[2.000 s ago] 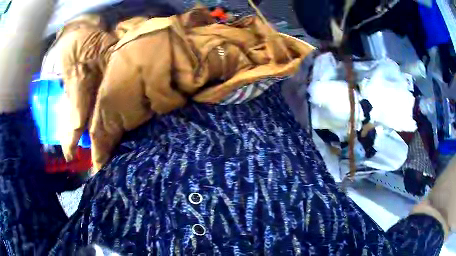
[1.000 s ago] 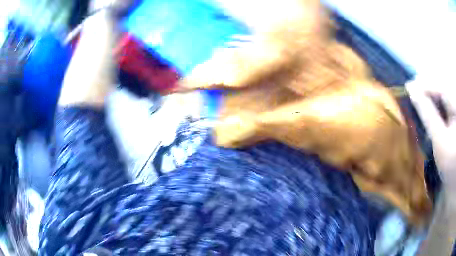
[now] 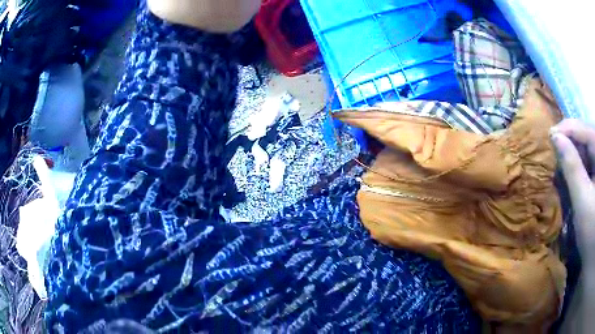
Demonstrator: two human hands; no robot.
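Note:
A mustard-brown puffer jacket lies over my lap at the right, with its plaid lining showing at the top. A pale zip line runs across its front. My right hand is at the right edge, partly cut off. Its fingertips are close together beside the jacket; whether they pinch anything cannot be told. My left hand is out of the picture; only bare skin past the navy sleeve shows at the top edge.
A blue plastic crate stands behind the jacket, beside a red plastic item. Pale scraps lie on the speckled floor. A curved white edge runs along the upper right. White cloth and tangled threads lie at the far left.
The view has swung left. The jacket now appears at the right, with the crate above it. My right hand shows beside the jacket; my left arm has moved to the top edge.

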